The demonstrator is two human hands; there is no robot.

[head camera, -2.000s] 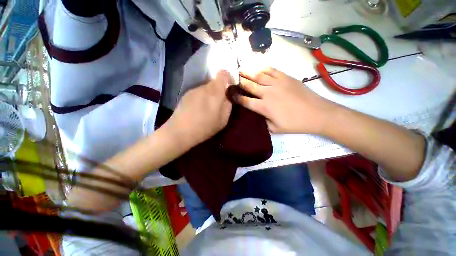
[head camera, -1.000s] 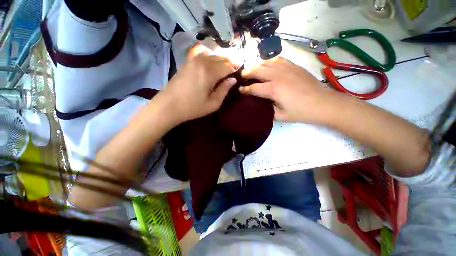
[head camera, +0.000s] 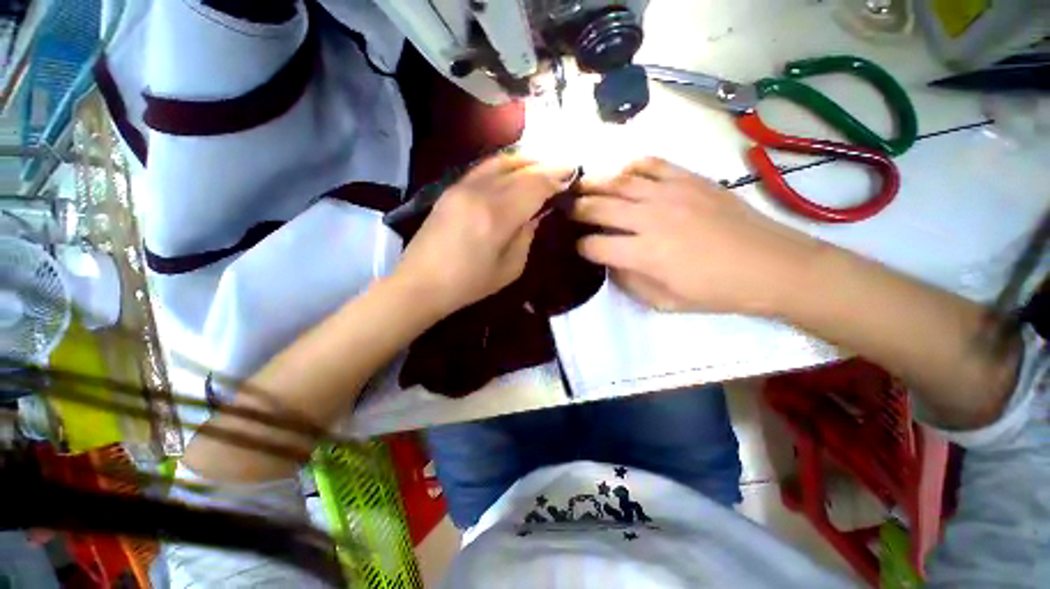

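Note:
Maroon fabric (head camera: 484,339) lies bunched below the needle area, with another part to the left of the brightly lit needle and presser foot (head camera: 557,86). My left hand (head camera: 478,224) pinches the fabric just below the needle, fingertips near the glare. My right hand (head camera: 668,236) holds the fabric's right side, fingers bent, close to my left fingertips. A pale grey-white garment with maroon bands (head camera: 265,173) is heaped to the left. The exact edge between my fingertips is washed out by the lamp.
Scissors with green and red handles (head camera: 823,144) lie right of the needle. A dark pointed tool (head camera: 1002,75) is at far right. A green basket (head camera: 366,518) and a red basket (head camera: 852,460) are below the table edge. A white fan (head camera: 29,293) is at left.
The maroon fabric's hanging point has been drawn up onto the table, and maroon cloth now shows left of the needle. My right hand has shifted slightly down. The pale garment has bunched.

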